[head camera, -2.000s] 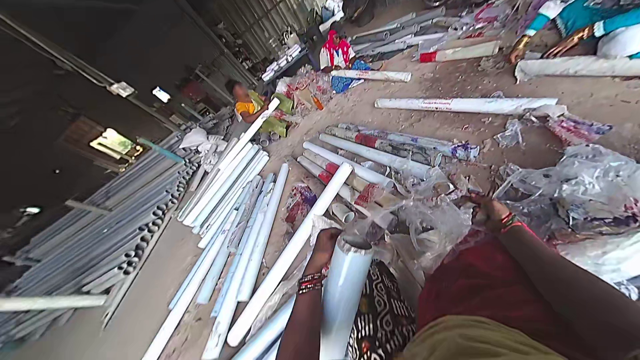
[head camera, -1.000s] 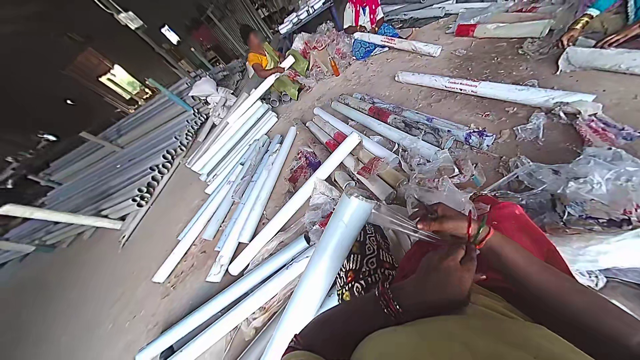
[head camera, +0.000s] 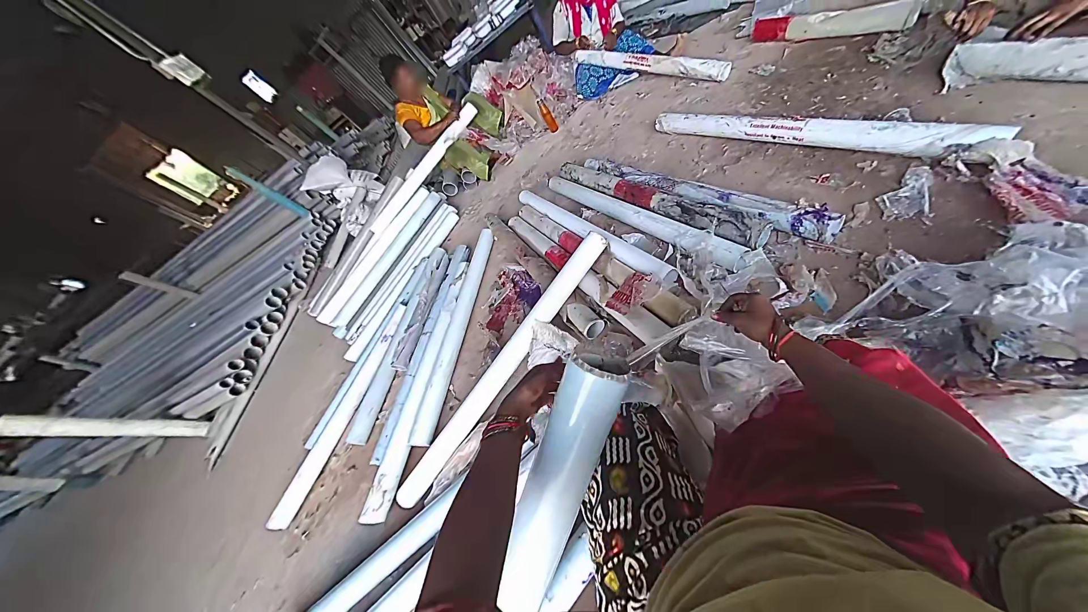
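Observation:
A wide pale blue plastic-like pipe leans up from the bottom edge, its open end near the view's middle. My left hand is at the left side of that end; its fingers are partly hidden behind the pipe, with a crumpled white piece of wrap just above. My right hand is right of the pipe and pinches a strip of clear plastic film that stretches toward the pipe's end. A patterned black cloth lies beside the pipe, over my lap. A long white pipe rests just left of my left hand.
Several pale pipes lie on the ground at left, beyond them a large stack of grey pipes. Wrapped rolls lie ahead. Loose clear plastic is heaped at right. A person holds a white pipe farther back; other people sit at the top.
One second ago both hands were together at the film, right of the pipe's end. Now my left hand is back at the pipe's left side, and my right hand has moved forward and away with the film.

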